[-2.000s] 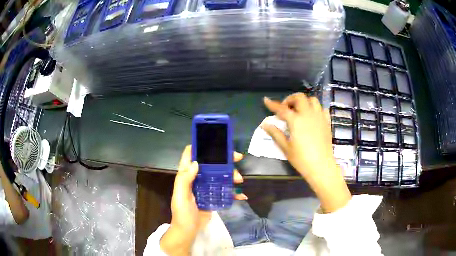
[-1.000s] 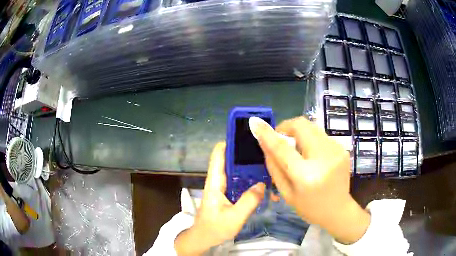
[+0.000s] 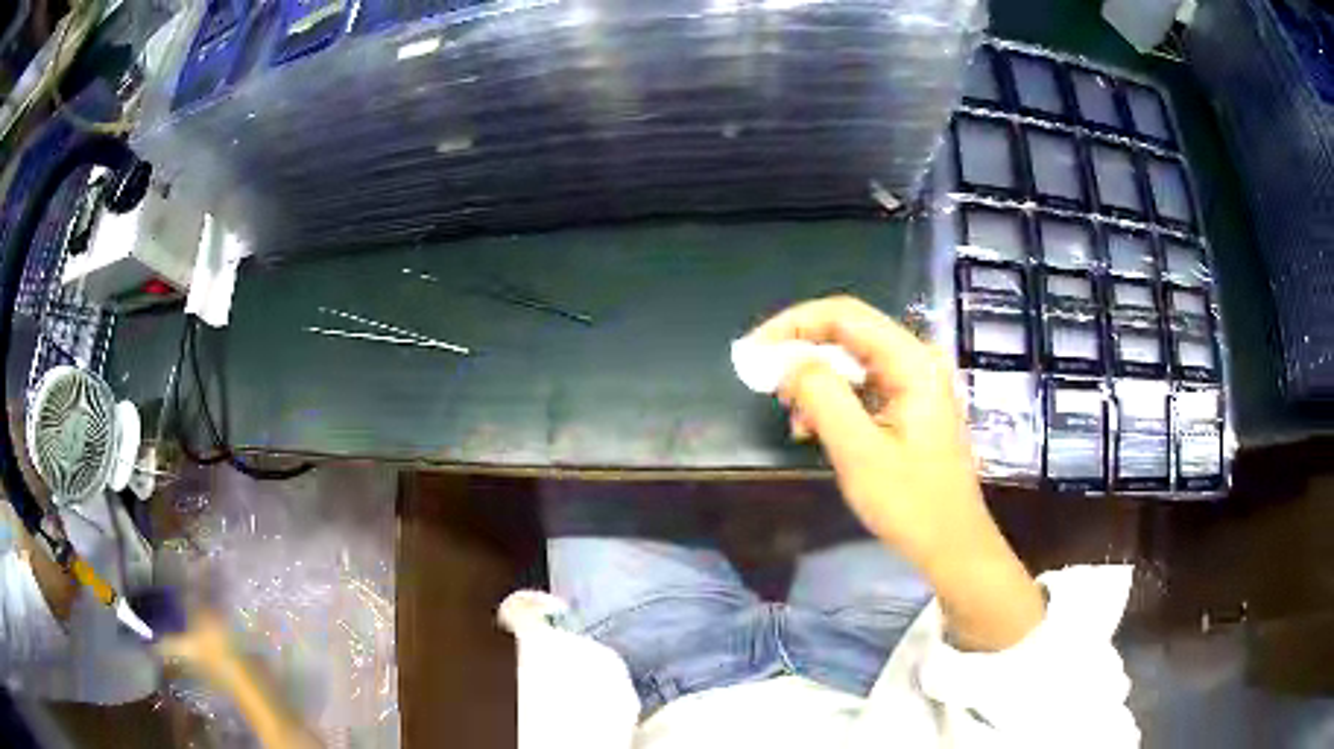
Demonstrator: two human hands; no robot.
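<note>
My right hand [image 3: 878,424] holds a crumpled white wipe [image 3: 775,360] between thumb and fingers, above the green bench at centre right. My left hand [image 3: 212,644] is small and blurred at the lower left, past the bench's front edge. A blurred dark blue phone [image 3: 158,612] is at its fingertips; its screen and keys cannot be made out.
A tall stack of clear trays [image 3: 585,132] stands at the back. A tray of black-bordered lenses [image 3: 1083,264] lies at right. Tweezers [image 3: 388,337] lie on the bench [image 3: 585,395]. A fan [image 3: 73,435], a white box [image 3: 139,249] and another person's arm [image 3: 51,578] are at left.
The phone, wiped in front of me a second ago, has moved with my left hand to the far lower left. My right hand has lifted off it and still holds the wipe.
</note>
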